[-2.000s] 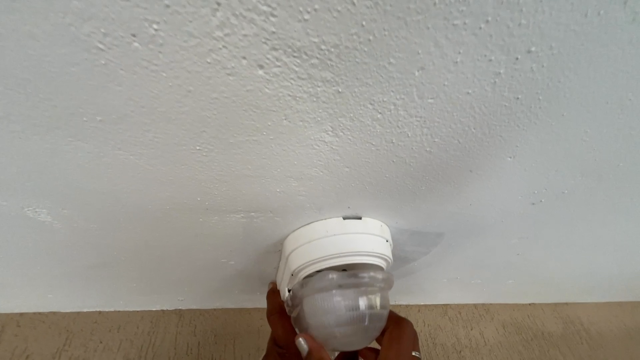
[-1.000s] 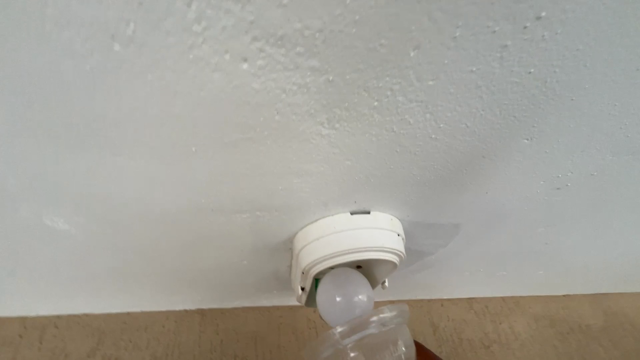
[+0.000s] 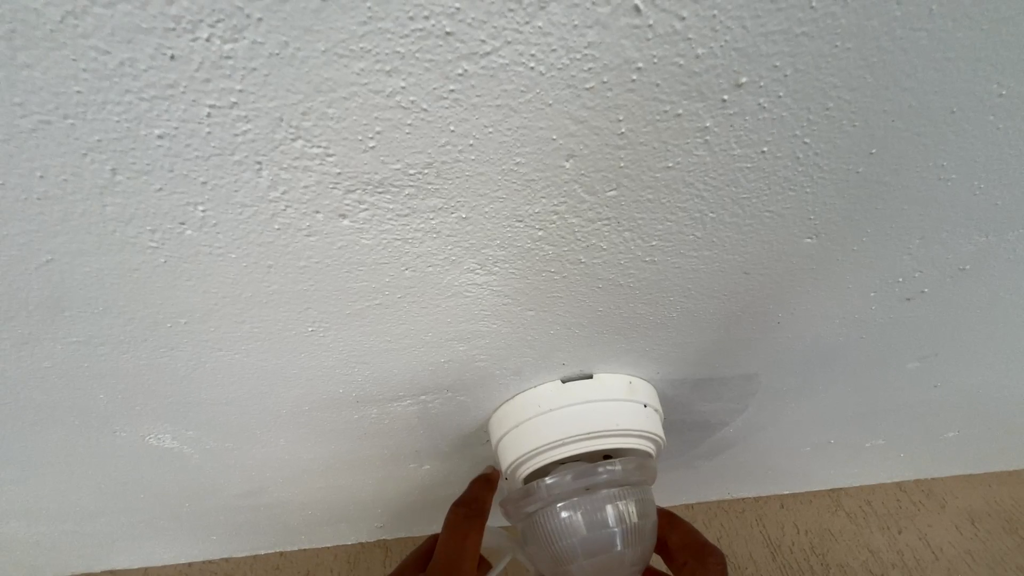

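A round white plastic lamp base (image 3: 578, 420) is fixed to the ceiling. A clear ribbed plastic lamp cover (image 3: 590, 520) is at its underside, tilted, with a dark gap between its rim and the base. My right hand (image 3: 688, 548) holds the cover from the right side. My left hand (image 3: 464, 528) is at the cover's left, its index fingertip by the lower left edge of the base; something translucent shows beside its fingers, too little to name. The bulb seen earlier is mostly hidden behind the cover.
The textured white ceiling (image 3: 400, 240) fills most of the view. A beige rough-plastered wall (image 3: 896, 520) meets it along the bottom edge. A greyish patch (image 3: 712, 408) lies on the ceiling right of the base.
Two seconds ago the cover was up against the base; one second ago it was lower, with the round bulb exposed. Now the cover is back up over the bulb, and my left hand is in view again.
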